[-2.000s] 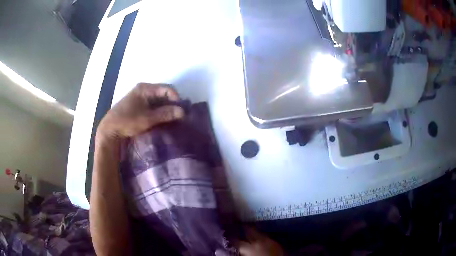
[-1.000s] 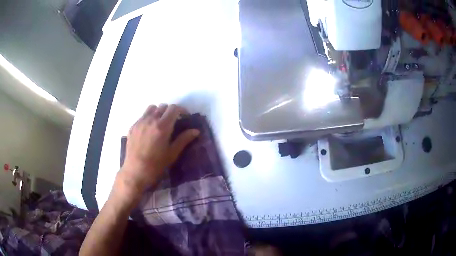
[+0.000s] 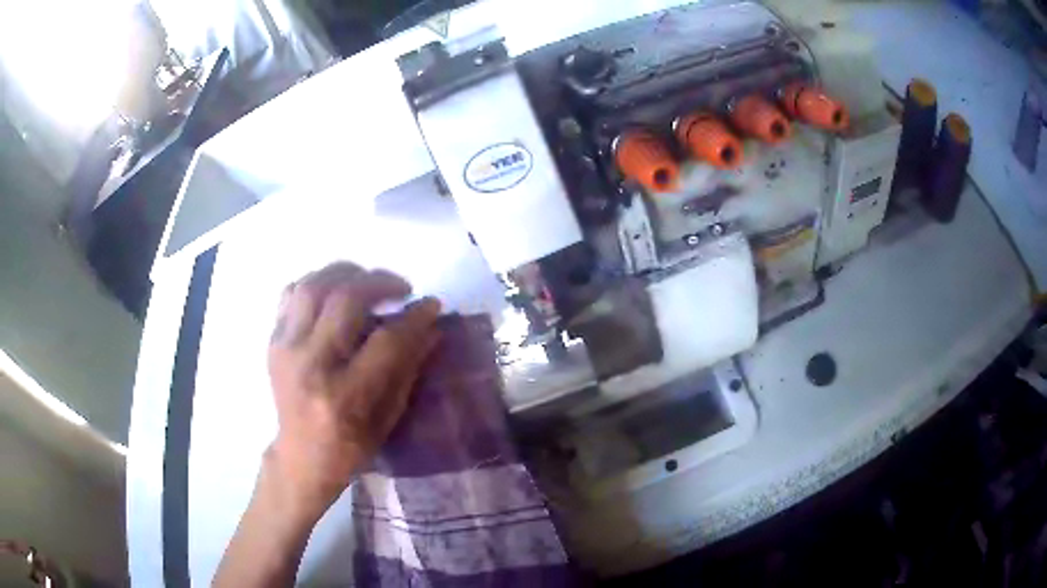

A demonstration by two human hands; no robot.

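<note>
The purple, white and dark plaid fabric panel lies on the white table, its upper end close to the left of the needle area. My left hand holds its upper end, thumb and fingers near the top edge. The panel's lower part runs out of the bottom of the picture. A brownish blur beside the cloth's lower right edge may be my right hand; its fingers and grip cannot be made out.
The overlock machine's white head stands over the needle area. Right of it are the white looper cover, orange tension knobs, a control panel and dark thread cones. A dark stripe marks the table's left side.
The view has swung toward the machine, showing its whole head and knobs. My left hand has brought the panel's upper end from the open table to beside the needle area.
</note>
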